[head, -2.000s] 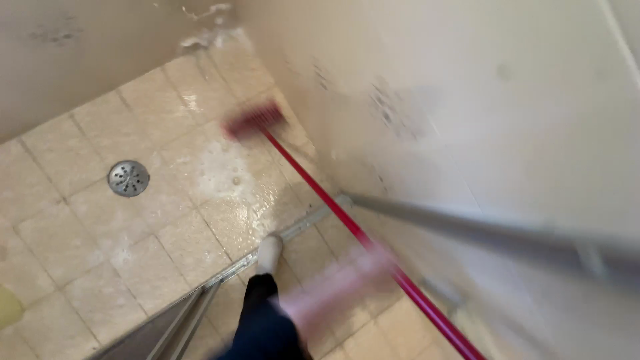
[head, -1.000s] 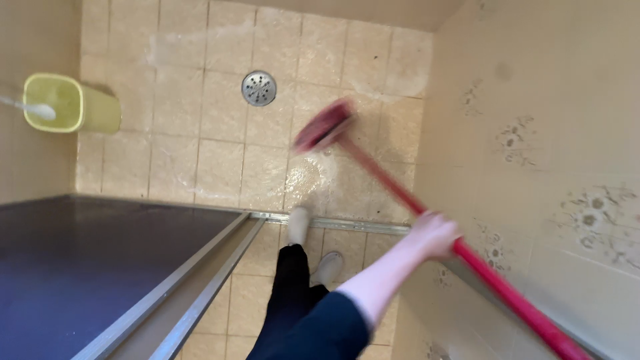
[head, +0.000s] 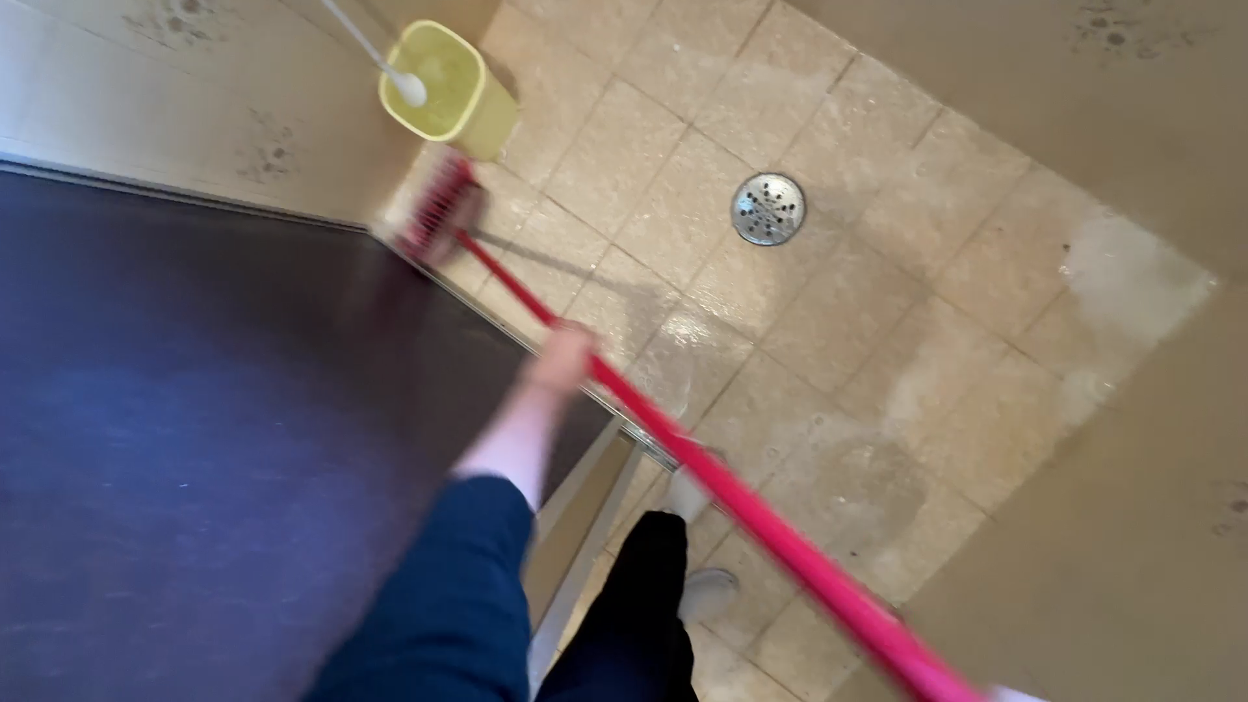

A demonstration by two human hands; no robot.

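My left hand, at the end of a dark blue sleeve, is closed around the red handle of a long-handled floor brush. The brush's blurred red head is at the floor's left corner, just below a yellow plastic bucket, close to the metal door track. The handle runs down to the lower right edge of the view. A small pale patch beside it there may be part of my right hand, but too little shows to tell its grip.
A white-handled tool leans in the bucket, which holds liquid. A round metal drain is set in the wet tiled floor. A dark shower door panel fills the left side. My feet are near the door track. Tiled-pattern walls surround the floor.
The brush head has moved across the floor, from the drain's far side from the bucket to the corner beside the bucket. My left hand stays on the handle. The view has turned.
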